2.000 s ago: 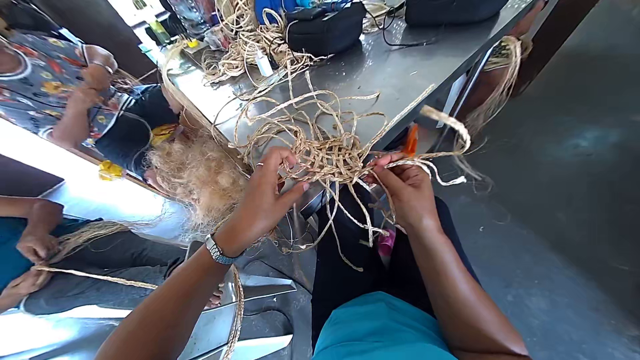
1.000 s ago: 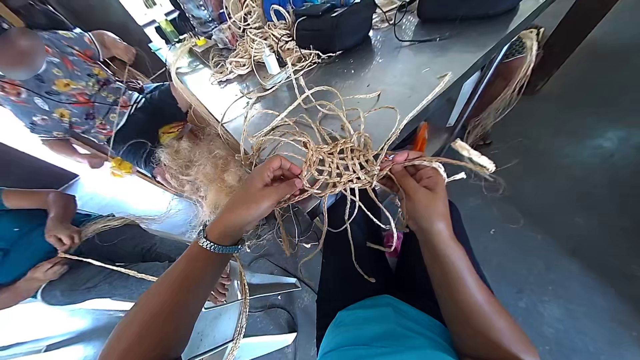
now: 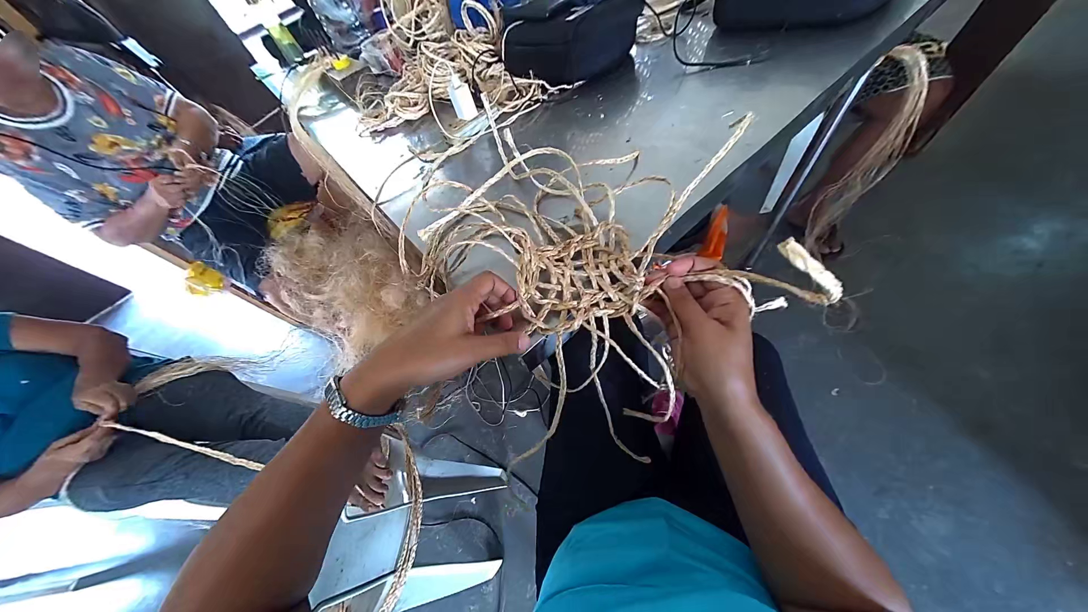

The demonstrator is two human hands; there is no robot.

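An openwork piece of woven natural-fibre cord (image 3: 586,276) is held up between my two hands above my lap, with loose cord ends curling out over the table edge and hanging down. My left hand (image 3: 463,331) is at its left edge, thumb and fingers around a cord there. At the right edge, my right hand (image 3: 705,314) pinches several cords between thumb and fingers; their ends stick out to the right, one with a thick pale tip (image 3: 812,270). Part of each hand's fingers is hidden by cord.
The metal table (image 3: 705,110) holds a heap of braided cord (image 3: 425,68), a small white bottle (image 3: 461,98) and a black case (image 3: 574,42). Loose fibre (image 3: 348,280) lies left of my hands. Two people sit at left, handling fibre. An orange object (image 3: 716,234) is behind my right hand.
My left hand's fingers have shifted at the left edge of the woven piece, the thumb now pointing right below it. My right hand keeps its hold at the right edge.
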